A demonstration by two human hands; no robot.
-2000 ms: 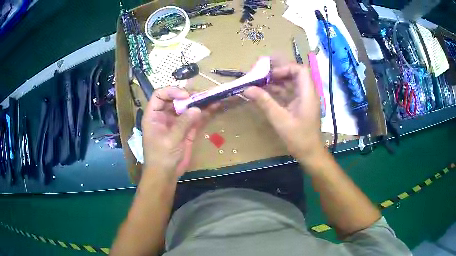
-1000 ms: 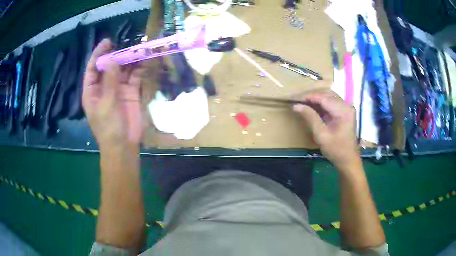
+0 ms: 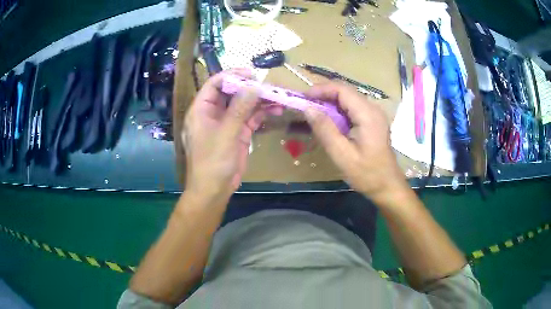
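A long, slim pink-purple housing half (image 3: 281, 96) is held across the middle of the cardboard box, its right end lower than its left. My left hand (image 3: 220, 130) grips its left end. My right hand (image 3: 356, 136) holds its right end, fingers behind and thumb in front. Both hands are bare. The fingers hide parts of the shell. The hands are slightly blurred, and I cannot tell whether my right hand also holds a thin tool.
The cardboard box (image 3: 477, 121) holds a small black oval part (image 3: 268, 58), a dark slim tool (image 3: 344, 79), a screw pile (image 3: 355, 31), a red piece (image 3: 294, 149) and a blue electric screwdriver (image 3: 448, 90). Black shells (image 3: 78, 102) lie left, red-handled scissors (image 3: 510, 139) right.
The shell has come from the upper left to the middle, and both hands now hold it. My right hand has moved left and up to it. The dark pointed tool it held is no longer visible there.
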